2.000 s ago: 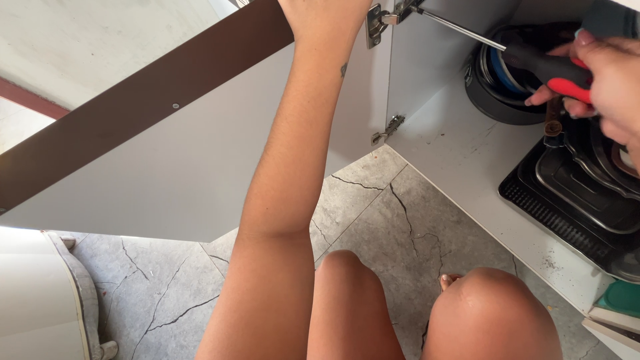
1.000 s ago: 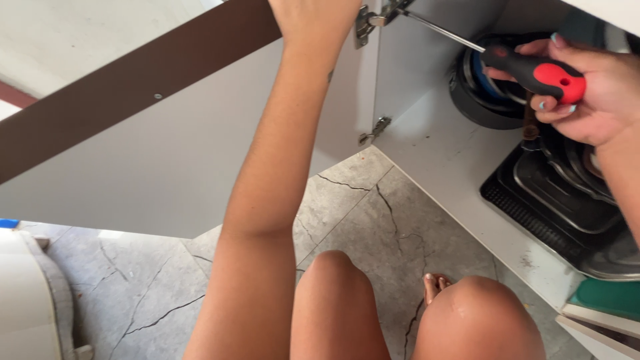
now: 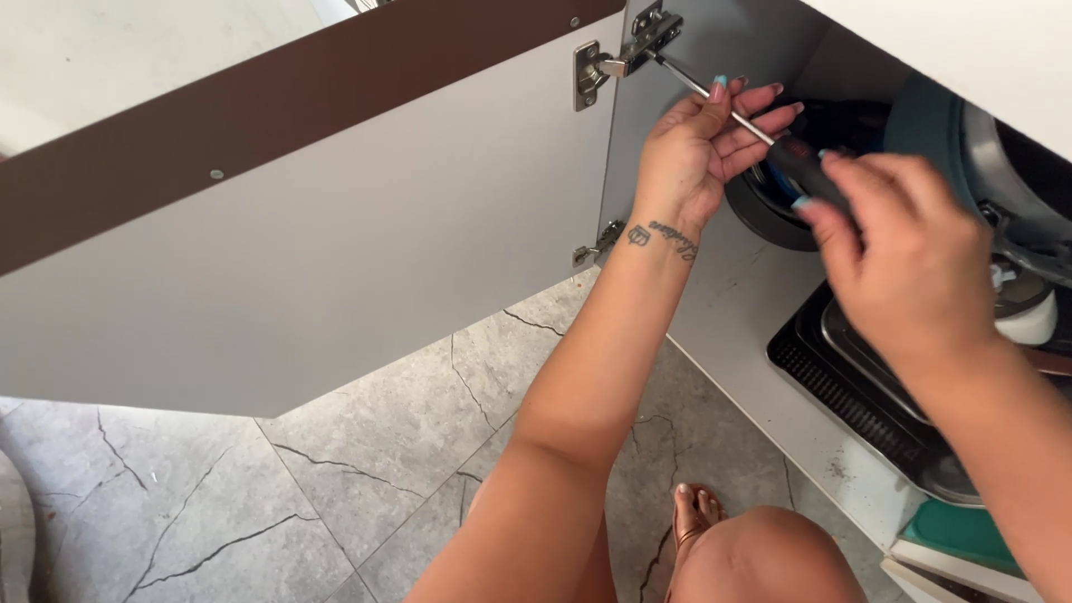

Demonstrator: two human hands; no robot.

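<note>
My right hand [image 3: 909,243] grips the dark handle of a screwdriver [image 3: 804,172]. The screwdriver's tip rests at the upper metal cabinet hinge [image 3: 653,42], on the side wall. My left hand [image 3: 712,138] is palm up with its fingers spread, and its thumb and fingers lie around the steel shaft; whether they press on it I cannot tell. The hinge's cup plate [image 3: 590,75] is fixed to the inner face of the open cabinet door [image 3: 335,251], which has a brown edge strip. A lower hinge [image 3: 599,244] also joins door and cabinet.
Inside the cabinet are a dark round pan [image 3: 770,213], a black tray-like appliance [image 3: 846,402] and a large pot [image 3: 930,134]. A green item [image 3: 955,532] sits at the lower right. Cracked-pattern floor tiles [image 3: 377,444] and my knee [image 3: 770,557] are below the door.
My left hand has come off the door's upper edge and moved right to the screwdriver's shaft. My right hand has changed its hold on the handle. The view has shifted.
</note>
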